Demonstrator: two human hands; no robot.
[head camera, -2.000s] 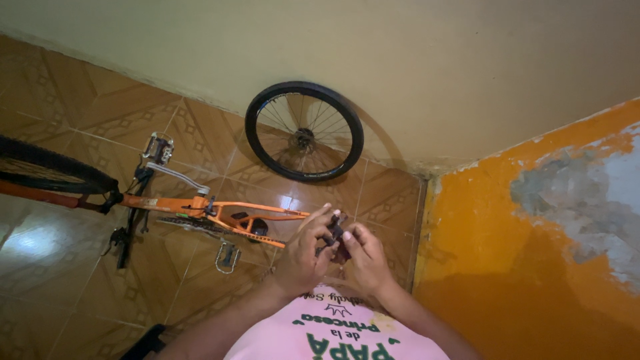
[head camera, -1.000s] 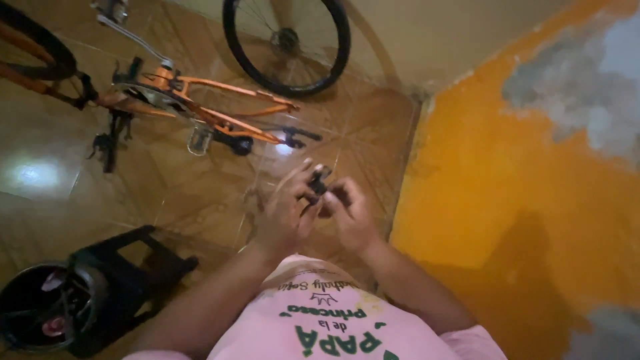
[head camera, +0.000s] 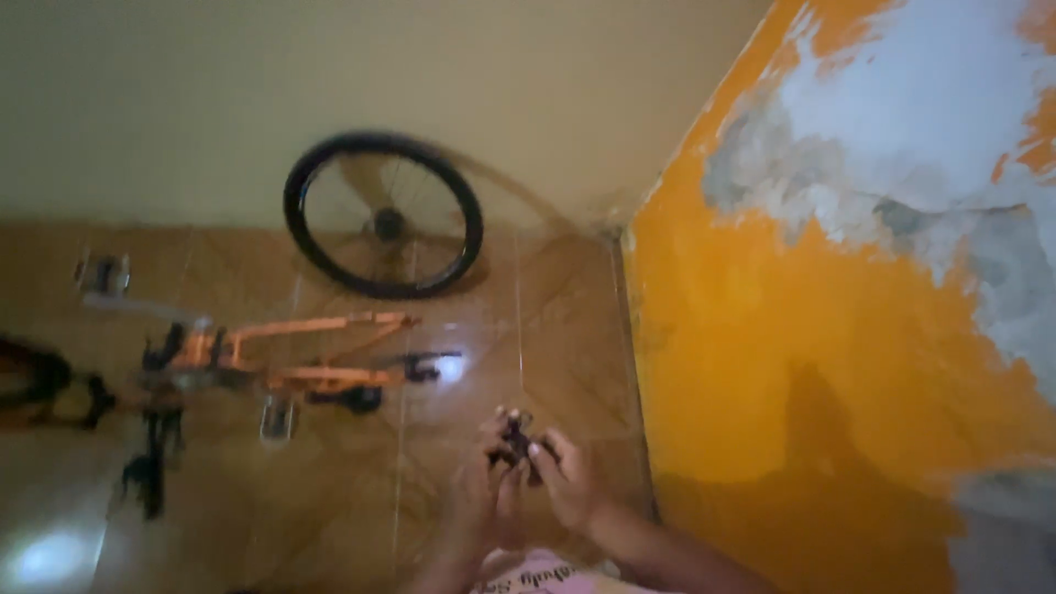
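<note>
Both hands are close together low in the middle of the head view, around a small dark mechanical part (head camera: 516, 439) whose exact kind the blur hides. My left hand (head camera: 487, 470) grips it from the left side. On its right side, the thumb and fingers of my right hand (head camera: 561, 466) hold it too. To the left lies an orange bicycle frame (head camera: 313, 375) with cranks and pedals on it. Beyond the frame a bicycle wheel (head camera: 384, 216) with a black tyre leans against the wall.
Brown tiled floor (head camera: 569, 346) lies under the bicycle. A beige wall (head camera: 528, 91) meets an orange wall (head camera: 742, 355) with peeling paint at a corner on the right. One pedal (head camera: 277, 418) sticks out on the frame's near side, and another (head camera: 104, 274) on its far side.
The view has swung upward and the black stool with a container on it, seen one second ago, is out of view. Both hands stay together on the small dark part.
</note>
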